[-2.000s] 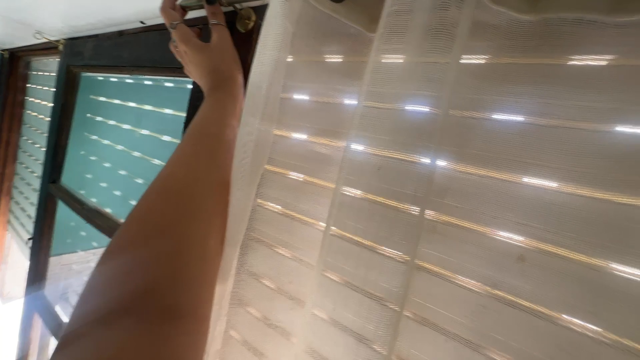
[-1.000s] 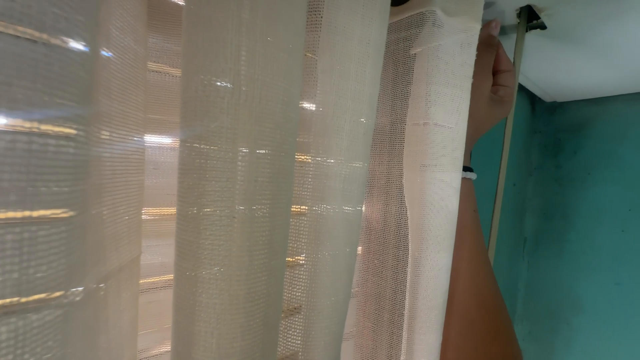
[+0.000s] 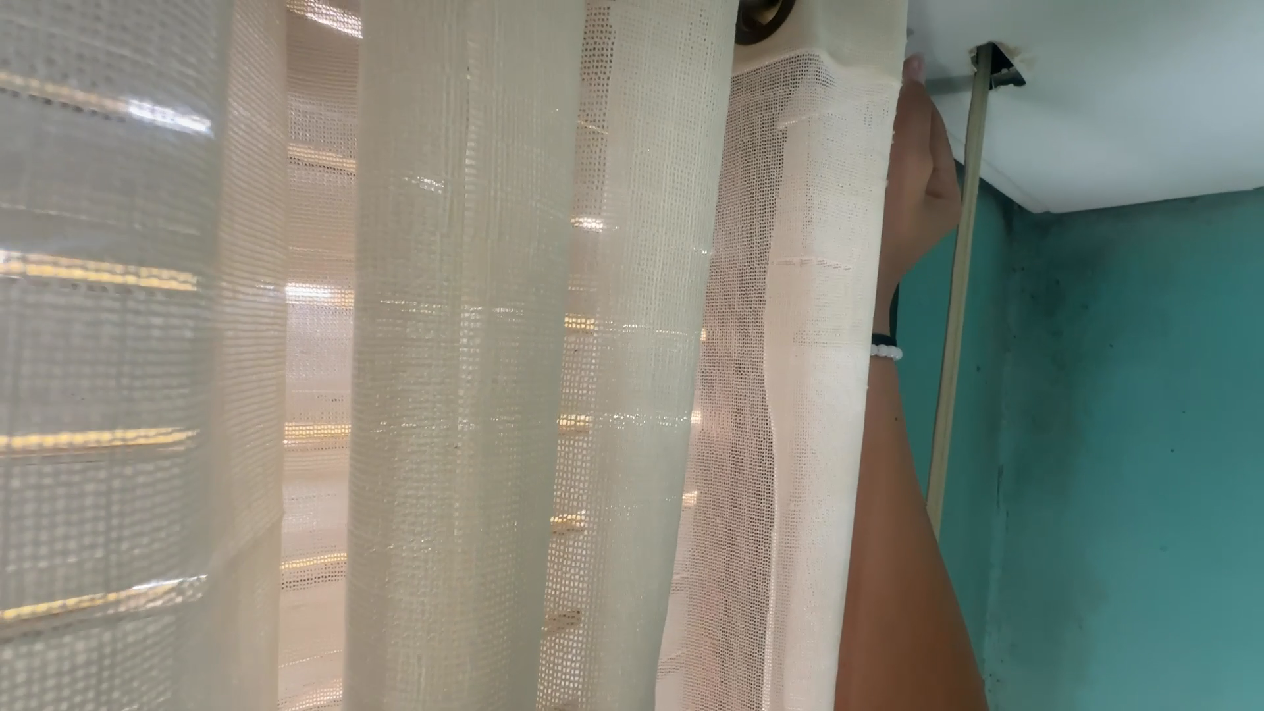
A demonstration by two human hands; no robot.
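A sheer cream curtain (image 3: 464,355) hangs in folds over the left and middle of the view, with light coming through it in bright horizontal lines. Near its top right edge is a dark round curtain eyelet (image 3: 762,18). My right hand (image 3: 920,183) is raised behind the curtain's right edge, close to the ceiling. Its fingers look bent, but their tips are partly hidden, so what they hold cannot be told. A dark band and a white beaded bracelet (image 3: 887,352) are on the wrist. My left hand is out of view.
A pale blind strap (image 3: 956,296) runs down from a rough hole (image 3: 999,65) in the white ceiling (image 3: 1136,109), just right of my hand. Behind it stands a teal wall (image 3: 1136,415) with dark stains near the corner.
The view has swung to the right, from the dark-framed window to the curtain's right edge. The left hand, raised at the top two seconds ago, is out of view. The right hand has come into view.
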